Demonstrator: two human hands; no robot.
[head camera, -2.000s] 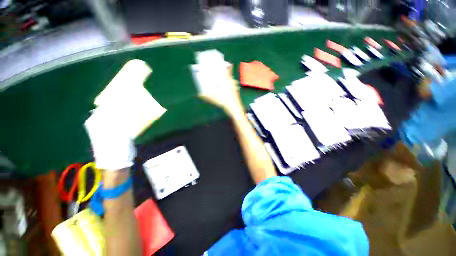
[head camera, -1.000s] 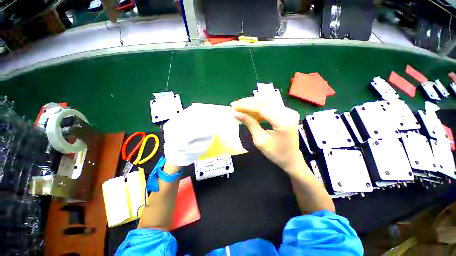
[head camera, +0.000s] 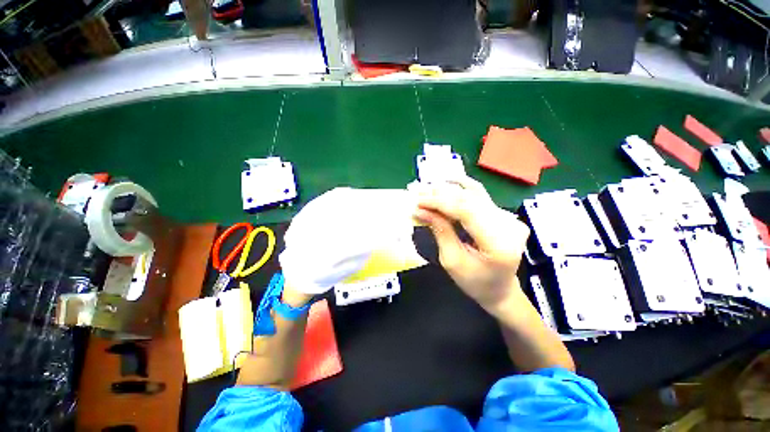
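Observation:
My left hand (head camera: 325, 245), in a white glove with a blue wrist band (head camera: 279, 305), holds a pale-yellow label sheet (head camera: 384, 263); the glove hides most of it. My bare right hand (head camera: 477, 240) has its thumb and fingertips pinched together at the sheet's right end; whether a label is between them is too small to tell. A white electronic unit (head camera: 368, 288) lies on the black mat below the sheet, partly covered. One unit (head camera: 268, 182) sits on the green belt to the left, and another (head camera: 440, 162) sits just behind my right fingertips.
Stacked white units (head camera: 591, 291) fill the right side. Orange-red pads (head camera: 517, 154) lie on the belt, a red one (head camera: 318, 346) on the mat. Scissors (head camera: 242, 250) and a yellow pad (head camera: 216, 331) are at left, beside a tape dispenser (head camera: 127, 278) on a brown-orange board (head camera: 173, 371).
Both hands first came together at the sheet; the right hand no longer holds a white unit out over the belt. Since one second ago, the hands have shifted only slightly.

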